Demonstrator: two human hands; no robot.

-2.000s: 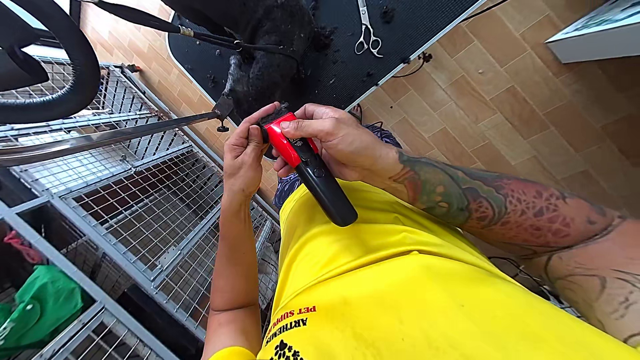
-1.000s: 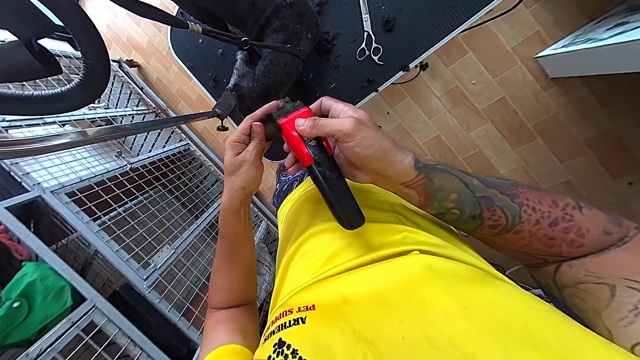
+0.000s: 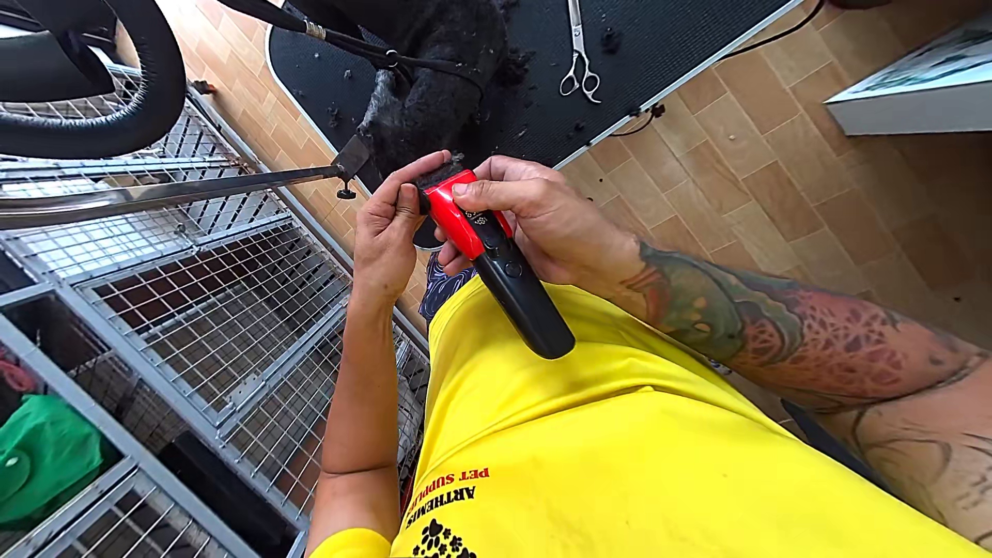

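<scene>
Red and black pet hair clippers (image 3: 508, 267) are in my right hand (image 3: 550, 209), whose thumb lies on the red housing near the blade end. The fingers and thumb of my left hand (image 3: 395, 221) pinch at the side of the clipper head, and grey hair clings to its top. Just beyond the clippers, a dark-coated dog (image 3: 434, 93) is on the black grooming table (image 3: 643, 58) with a black strap (image 3: 349, 43) around it. Silver grooming scissors (image 3: 578, 66) lie on the table to the right of the dog, among tufts of cut hair.
Wire cages (image 3: 209, 310) stand along the left, with a green cloth (image 3: 46, 457) at the lower left. A metal arm (image 3: 170, 190) with a clamp knob reaches toward the table. A black padded ring (image 3: 167, 85) hangs at the upper left. At the right is a white-edged box or shelf (image 3: 914, 112).
The clippers have tilted somewhat in my right hand since the earliest frame, and more of the hair on their head shows. Both hands remain at the clippers.
</scene>
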